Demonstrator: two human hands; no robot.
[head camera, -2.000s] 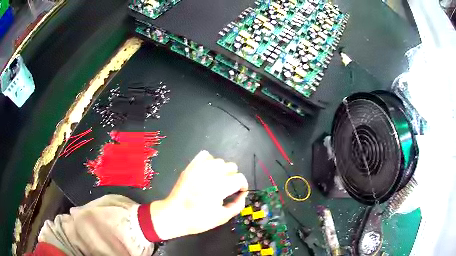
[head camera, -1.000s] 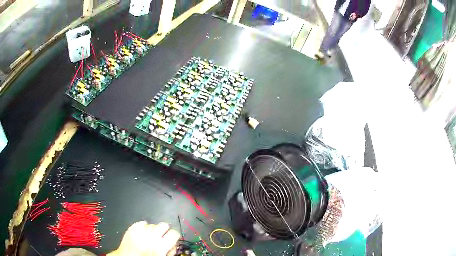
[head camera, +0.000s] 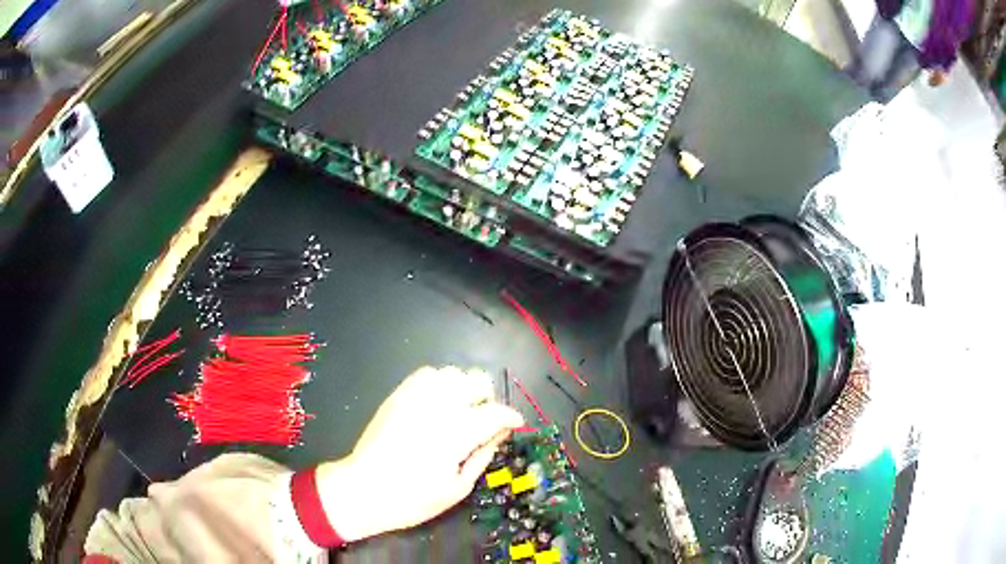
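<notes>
My left hand (head camera: 425, 452), with a red band at the wrist, lies palm down at the upper left corner of the green board strip (head camera: 541, 496). Its fingers are curled and pinched at the board's edge. A short bit of red shows at the fingertips; whether they hold a wire is too blurred to tell. The strip carries yellow blocks and runs out of the bottom edge. My right hand is not in view. A pile of red wires (head camera: 252, 388) lies left of my hand, with black wires (head camera: 263, 275) beyond it.
Stacked board panels (head camera: 552, 132) stand at the back on black trays. A black fan (head camera: 734, 336) stands at right. A yellow ring (head camera: 601, 433), loose wires (head camera: 543, 336), a dark tool (head camera: 640, 540) and a pale barrel (head camera: 675, 512) lie right of centre. A white box (head camera: 77, 160) is at far left.
The view swung up towards the back and partly down again, so more of the left hand and board shows than a second ago. The left hand stays at the board's upper corner.
</notes>
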